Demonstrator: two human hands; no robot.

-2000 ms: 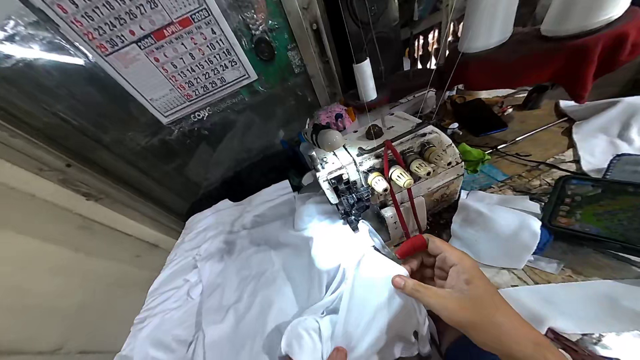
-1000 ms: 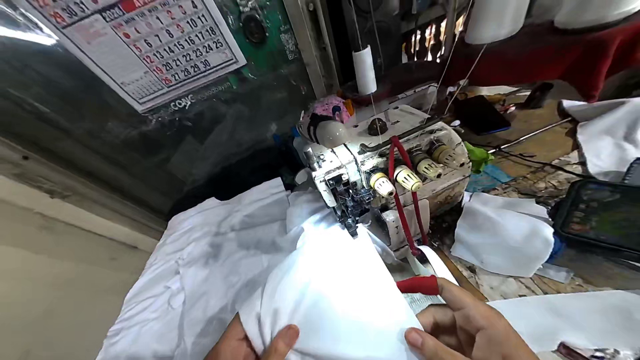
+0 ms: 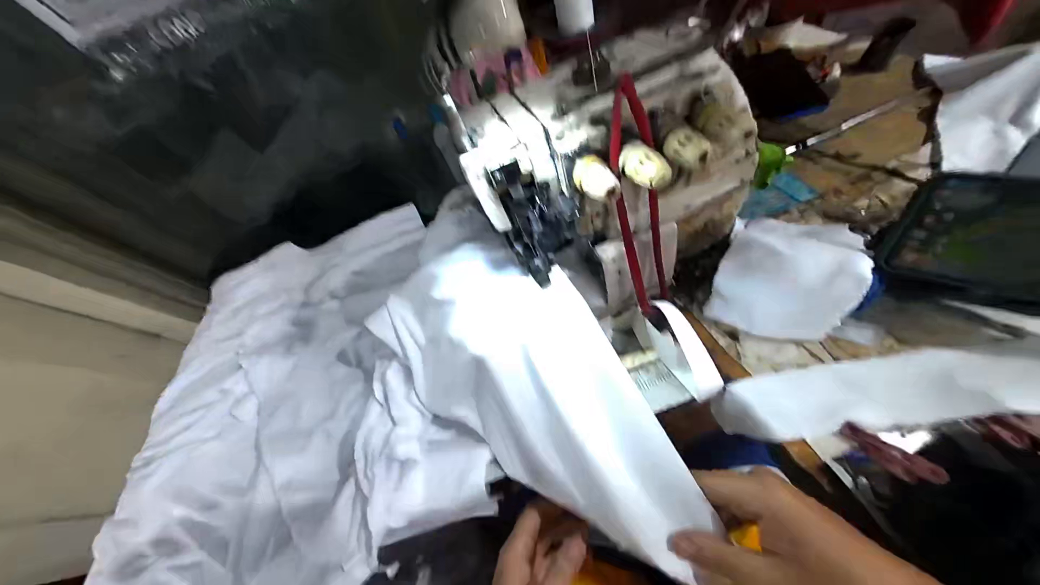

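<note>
White fabric point(image 3: 561, 390) runs from under the presser foot point(image 3: 540, 264) of an overlock sewing machine point(image 3: 691, 187) down toward the lower edge of the view. My right hand point(image 3: 764, 528) grips the edge of its lower end between thumb and fingers. My left hand point(image 3: 543, 548) is lower and to the left, beside the fabric's underside, its fingers curled; whether it pinches cloth is not plain. A red cord point(image 3: 630, 211) loops over the machine's tension dials, and a narrow white strip point(image 3: 691, 349) curls below it.
A heap of white cloth point(image 3: 268, 390) lies left of the machine. To the right are a white fabric piece point(image 3: 788, 280), a dark-framed device point(image 3: 967, 236), a long white strip point(image 3: 886, 390) and scissors with reddish handles point(image 3: 894, 455). A wall edge point(image 3: 97, 301) borders the left.
Red-handled snips, in my right hand before, no longer show there; that hand now holds the fabric's end. Both hands have moved down, away from the presser foot. The view has moved closer to the machine.
</note>
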